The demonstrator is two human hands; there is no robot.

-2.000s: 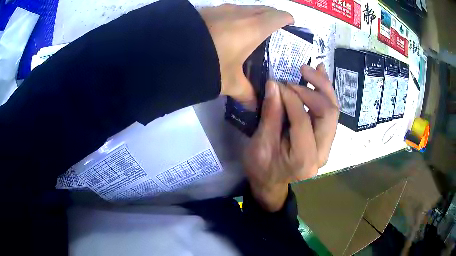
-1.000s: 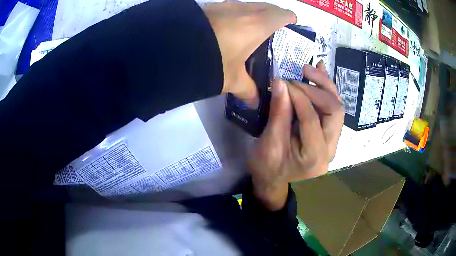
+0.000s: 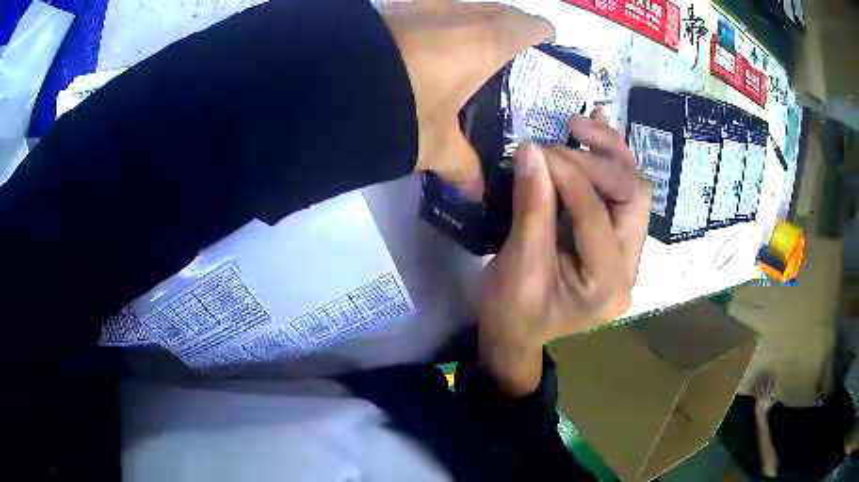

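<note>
My left hand [image 3: 461, 80], bare in a dark sleeve, reaches in from the left and holds a black product box [image 3: 455, 221] at the upper middle. A white printed label [image 3: 546, 97] lies over the box's upper face. My right hand [image 3: 565, 245] comes from below, its thumb and fingertips closed at the label's lower and right edges. The contact under the fingers is hidden. A label sheet [image 3: 348, 315] with printed blocks lies below my left forearm.
Several black boxes [image 3: 702, 174] stand in a row at the right, the nearest with a white label. An orange-yellow object [image 3: 782, 252] sits at the table edge. An open brown carton [image 3: 650, 367] is below. Another person's hand [image 3: 764, 388] shows at lower right.
My right hand has shifted slightly right and its fingertips have moved a little along the label. My left hand still holds the box. Another person's hand and arm now show at lower right.
</note>
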